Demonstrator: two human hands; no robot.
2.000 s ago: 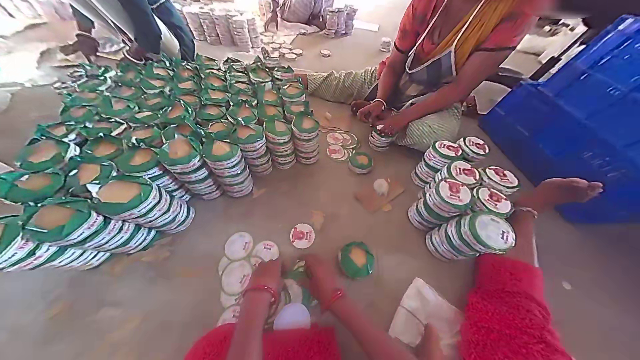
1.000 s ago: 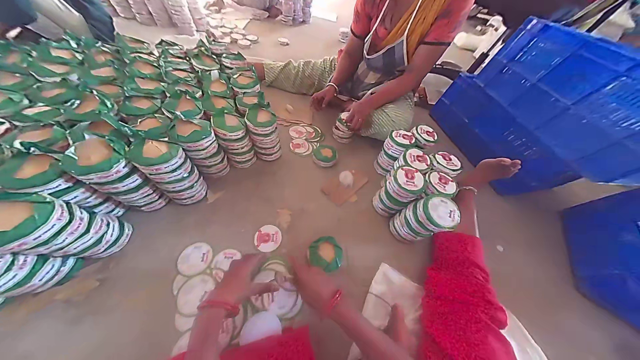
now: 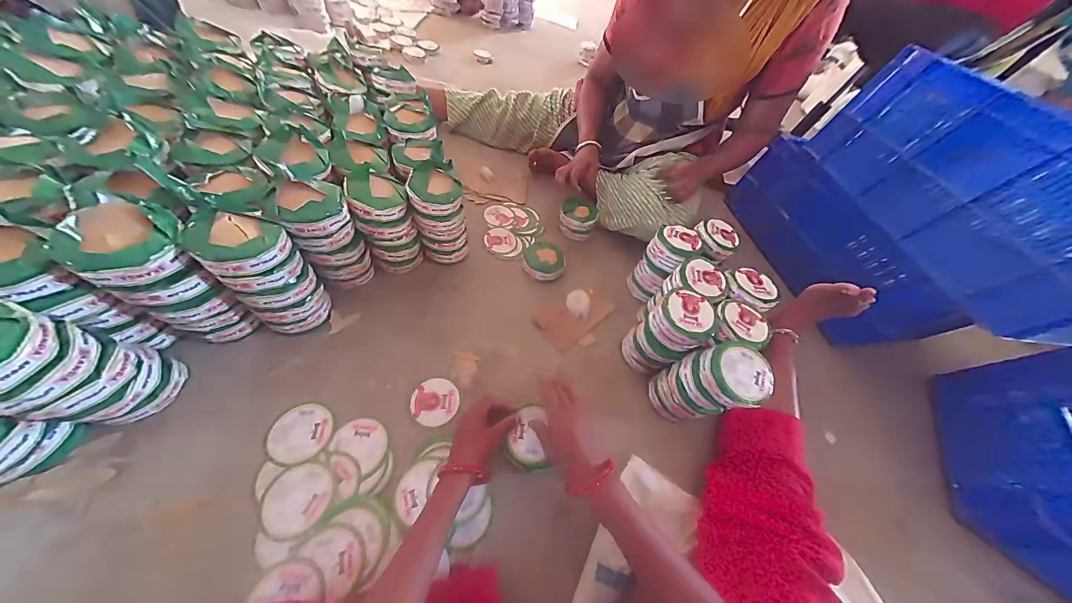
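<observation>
My left hand point(image 3: 483, 435) and my right hand point(image 3: 568, 427) are on either side of a round pack point(image 3: 526, 437) on the floor, which shows a white printed disc with a green rim on top. The fingertips of both hands touch the disc's edge; the right hand is blurred. Just left of the left hand lies a single round label point(image 3: 435, 402) with a red print. Loose round labels point(image 3: 297, 500) with green rims are spread in overlapping piles at the lower left, some partly hidden under my left forearm.
Green-topped stacks of round packs point(image 3: 243, 239) fill the left. Finished-looking stacks point(image 3: 688, 314) stand at right beside my leg. A seated person point(image 3: 670, 176) handles a pack point(image 3: 579, 218) ahead. A brown card with a white lump point(image 3: 578, 304) lies mid-floor. Blue crates point(image 3: 904, 193) stand at right; a whitish cloth point(image 3: 641, 519) lies below.
Both hands have moved from the loose labels to the round pack. Its green, folded top showed before; a white disc now covers it. The view has shifted somewhat.
</observation>
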